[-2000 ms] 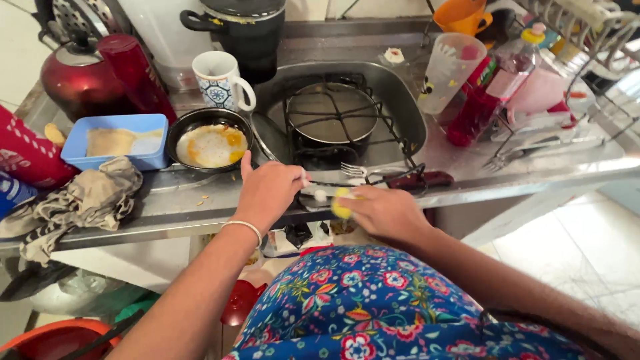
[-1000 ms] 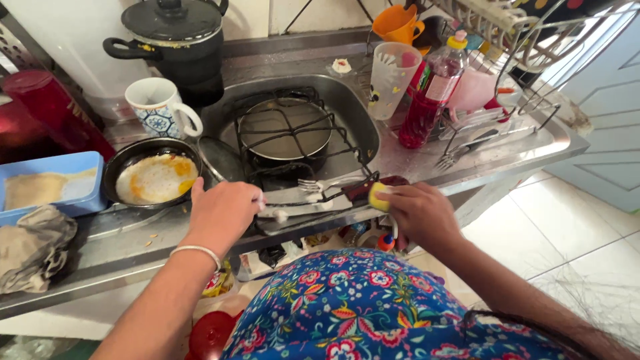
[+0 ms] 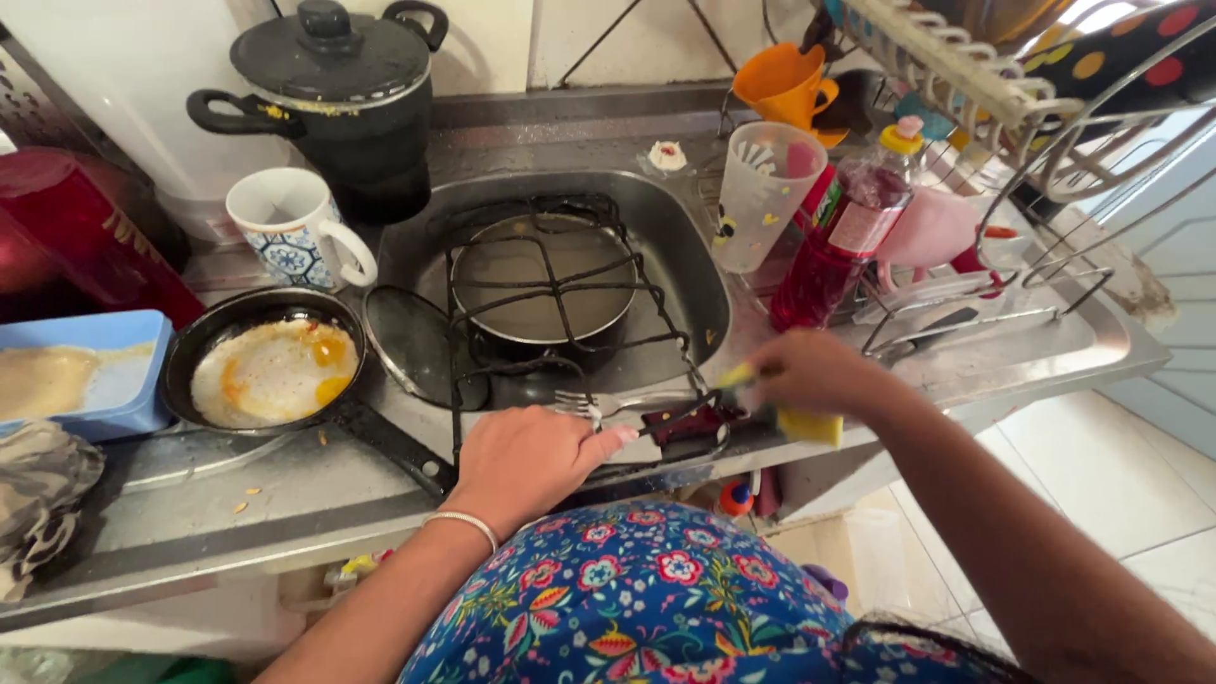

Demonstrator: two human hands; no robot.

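Observation:
My left hand (image 3: 527, 461) grips the near side of a black metal stove grate (image 3: 560, 285), which lies over the sink and its front edge. My right hand (image 3: 817, 375), blurred, holds a yellow sponge (image 3: 809, 425) at the grate's near right corner. A fork (image 3: 627, 403) and a dark red handle (image 3: 684, 424) lie under the grate between my hands. Beneath the bars, a round pan (image 3: 541, 313) holding cloudy liquid sits in the sink. A glass lid (image 3: 413, 342) leans at the sink's left side.
On the left are a frying pan (image 3: 275, 375) with egg residue, a blue container (image 3: 85, 375), a patterned mug (image 3: 290, 228), a black pot (image 3: 356, 123) and a crumpled cloth (image 3: 43, 499). To the right stand a frosted cup (image 3: 765, 195), a bottle of red liquid (image 3: 845, 237) and a wire dish rack (image 3: 978, 85).
My right hand with the sponge has moved right along the grate's near side. My left hand stays at the grate's near left part.

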